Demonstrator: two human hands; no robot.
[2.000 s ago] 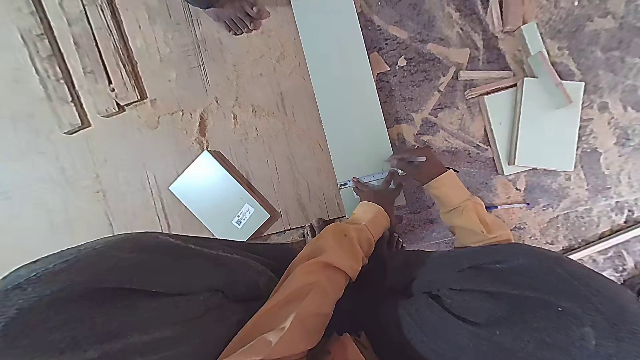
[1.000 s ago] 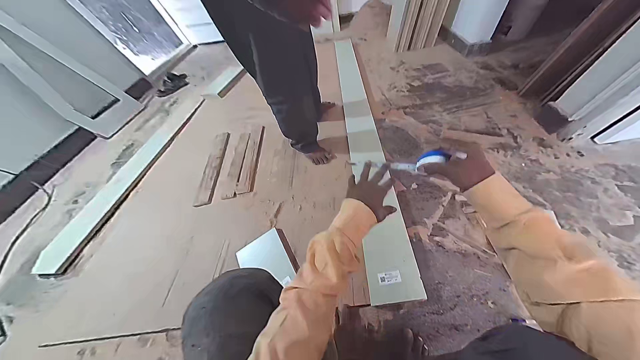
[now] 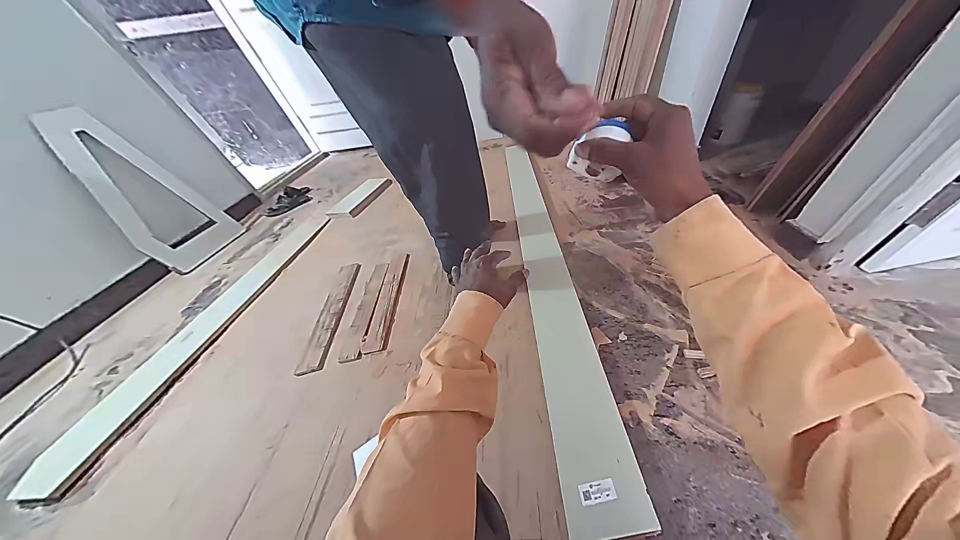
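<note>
My right hand (image 3: 660,154) is raised at upper right, its fingers closed around a white and blue tape measure (image 3: 604,142). A co-worker's hand (image 3: 529,82) is right beside it; whether it touches the tape is unclear. Lower down, my left hand (image 3: 487,274) has its fingers apart and empty, at the left edge of a long pale green board (image 3: 570,352). The board lies lengthwise on a wooden sheet and bears a printed label near its close end.
The co-worker's legs (image 3: 412,127) stand beyond my left hand. Wooden strips (image 3: 330,322) and another long pale board (image 3: 172,352) lie to the left. A white triangular frame (image 3: 120,187) leans on the wall. Scraps litter the floor (image 3: 652,360) at right.
My right hand has risen with the tape measure, away from the board. My left hand has moved farther along the board's left side. The co-worker's hand now reaches beside the tape measure.
</note>
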